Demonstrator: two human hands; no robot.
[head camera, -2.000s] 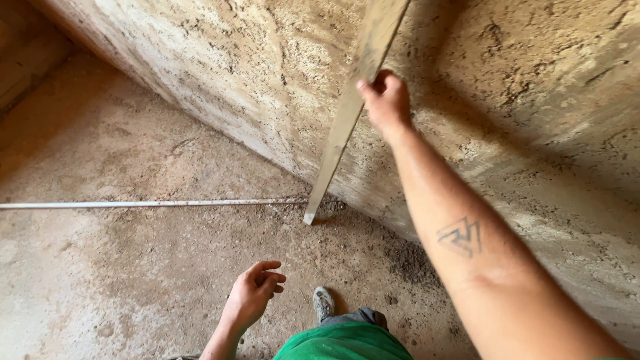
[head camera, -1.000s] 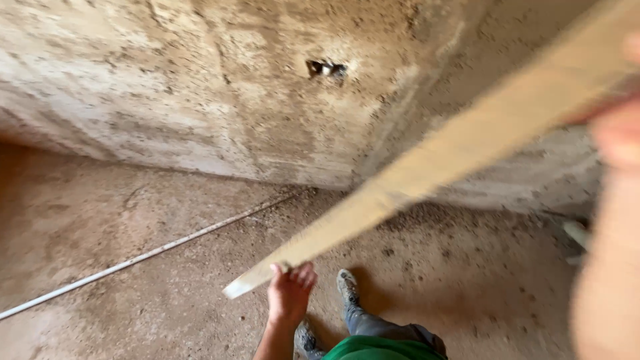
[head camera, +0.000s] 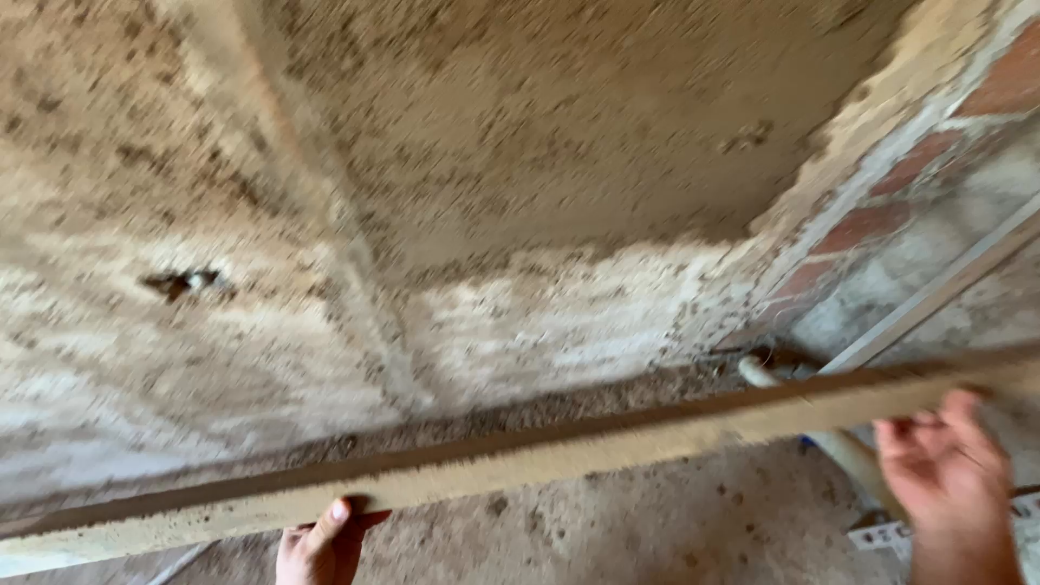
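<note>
A long, straight mortar-stained bar (head camera: 552, 463), wood or metal I cannot tell, lies nearly level across the lower view, its right part a little higher. My left hand (head camera: 325, 544) grips its lower edge left of centre, thumb on the front face. Toward the right end my right hand (head camera: 942, 463) holds the same bar from below, its fingertips at the face. Behind the bar rises the rough plastered wall (head camera: 552, 179), with a darker patch of plaster and a vertical strip. Blur softens the bar and the right hand.
Left in the wall is a small hole (head camera: 191, 283). Bare brick (head camera: 861, 223) shows at the right corner, where another straight bar (head camera: 934, 292) leans. A pale pipe (head camera: 853, 471) and a perforated metal strip (head camera: 881, 535) are low right. A thin rod (head camera: 183, 562) lies on the floor.
The bar has turned from a steep slant to nearly level, low along the wall. My left hand, off the bar at first, now grips it. The view has swung right, toward the brick corner.
</note>
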